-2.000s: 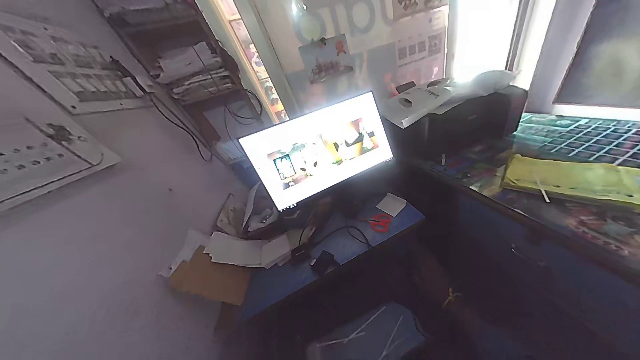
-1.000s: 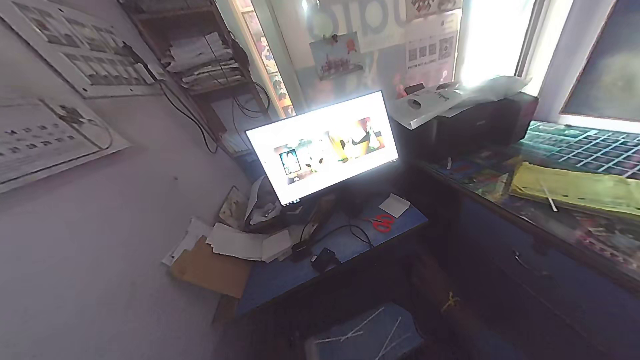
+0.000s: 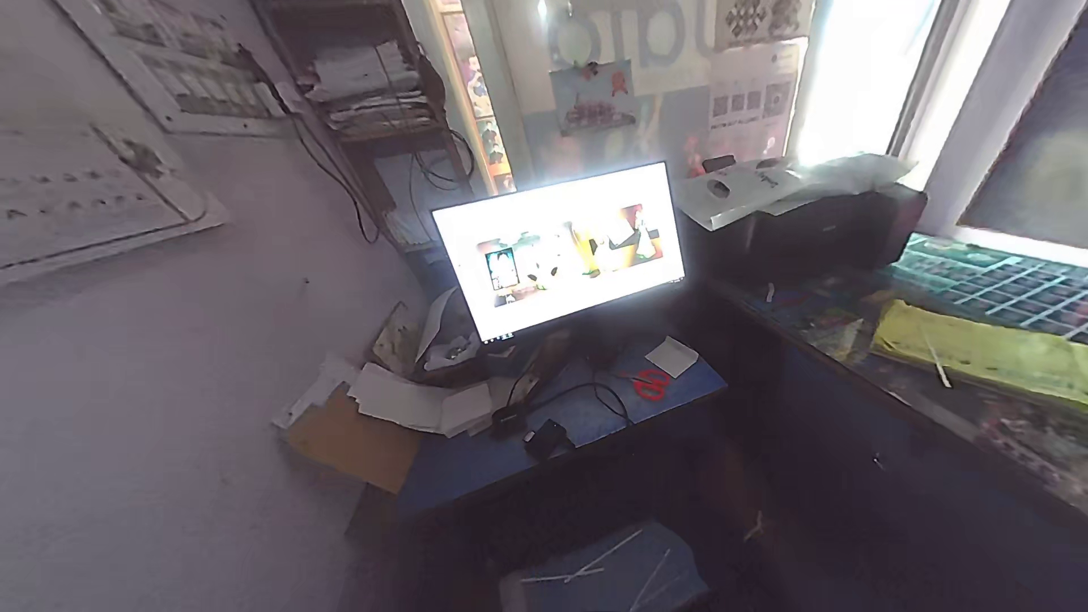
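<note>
In deep shadow at the lower right, what looks like my right hand [image 3: 733,463] hangs beside the desk, with a yellow band [image 3: 755,527] near the wrist. Its fingers cannot be made out, nor whether it holds anything. My left hand is out of view. A lit computer monitor [image 3: 565,251] stands on the small blue desk [image 3: 476,463]. Red-handled scissors [image 3: 652,384] lie near a white paper [image 3: 671,357] at the desk's right side. Nearer the front edge are a small black device [image 3: 548,439] and dark cables [image 3: 586,387].
Loose papers [image 3: 404,399] and brown cardboard [image 3: 357,442] overhang the desk's left side. To the right, a counter carries a black printer [image 3: 816,234] and a yellow folded item [image 3: 977,344]. Below is a blue surface [image 3: 612,565] with white strips. Shelves [image 3: 374,136] hold stacked papers.
</note>
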